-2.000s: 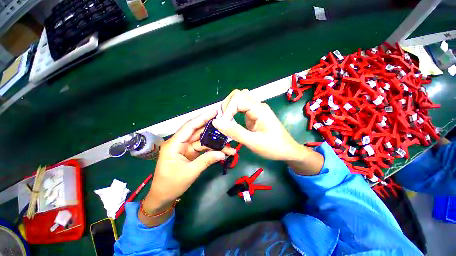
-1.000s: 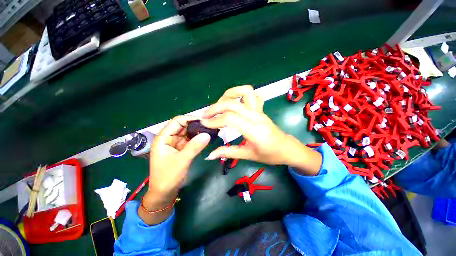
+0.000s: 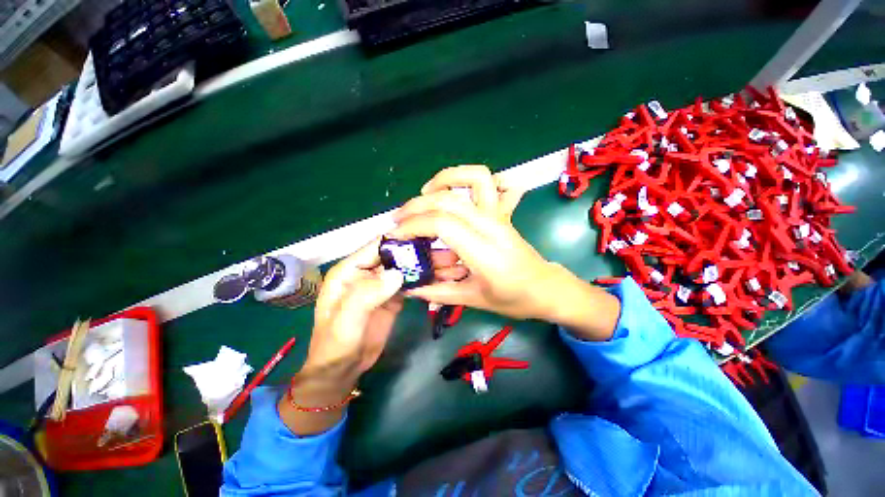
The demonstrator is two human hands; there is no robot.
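Note:
A small black squarish electronic unit (image 3: 408, 262) is held between both hands above the green bench; a bright, whitish face of it shows. My left hand (image 3: 354, 315) grips its left side with thumb and fingers. My right hand (image 3: 485, 252) holds it from the right and above, with a bit of white wipe partly showing among the fingers. One red spring clamp (image 3: 483, 359) lies on the bench below the hands. Another red clamp (image 3: 445, 318) lies partly hidden under my right hand.
A large heap of red clamps (image 3: 718, 204) lies at right, beside another person's blue sleeve (image 3: 835, 330). At left are a red tray (image 3: 150, 388), crumpled white wipe (image 3: 218, 381), red marker (image 3: 260, 379), phone (image 3: 201, 461) and bottles (image 3: 277, 279). Black trays (image 3: 160, 44) stand at far left.
The unit has been turned, and a whitish face now shows instead of a dark one. My right fingers have closed around its right side. The small white piece on the far surface has shifted left.

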